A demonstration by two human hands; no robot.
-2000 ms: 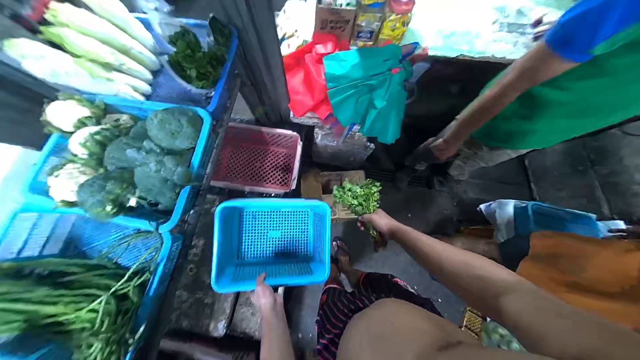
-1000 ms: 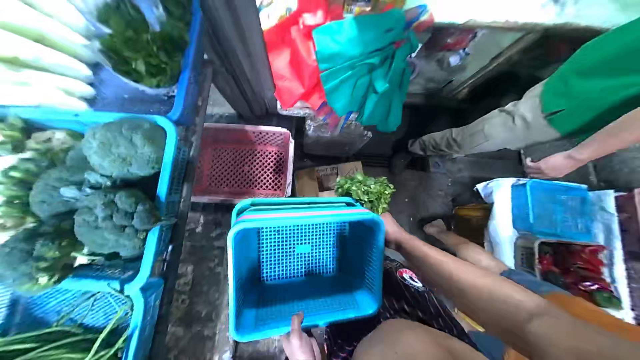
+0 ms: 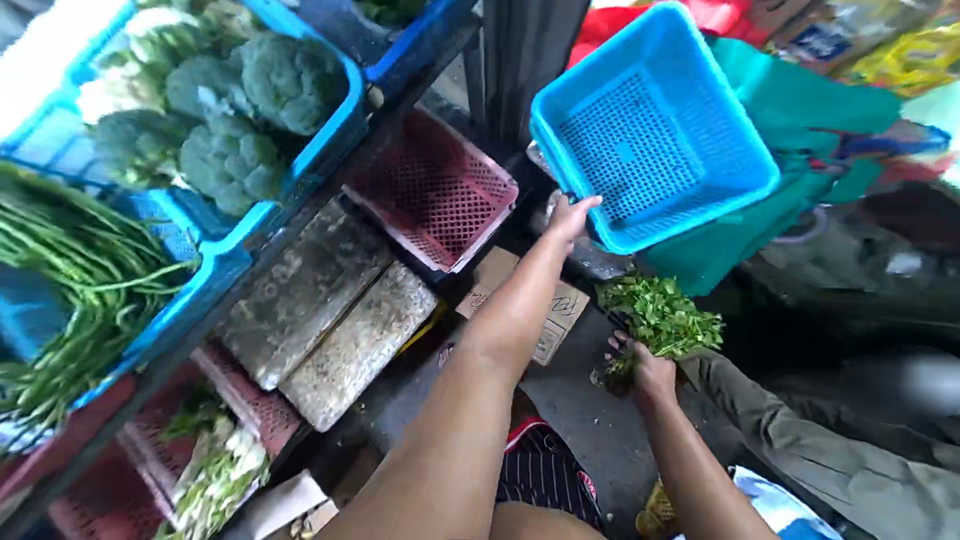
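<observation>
My left hand (image 3: 571, 219) grips the near left rim of a blue plastic basket (image 3: 626, 150), whose perforated inside holds nothing. The basket is tilted and raised in front of the hanging bags, and its doubled rim suggests more than one nested together. Lower and to the right, my right hand (image 3: 651, 375) holds a bunch of leafy green herbs (image 3: 664, 311) by the stems, leaves pointing away from me. A red plastic crate (image 3: 442, 187) with nothing in it stands left of the blue basket.
Blue crates of broccoli (image 3: 229, 161) and long beans (image 3: 67, 285) line the left. Stone slabs (image 3: 360, 341) lie beside them. Cardboard (image 3: 559, 307) is on the floor. Green bags (image 3: 795, 120) hang at the upper right. Another person's trousered leg (image 3: 810, 435) is at the right, near my right forearm.
The blue basket has been lifted and swung forward to the right, off the area where the stone slabs now show. The herbs remain in my right hand. The view has turned.
</observation>
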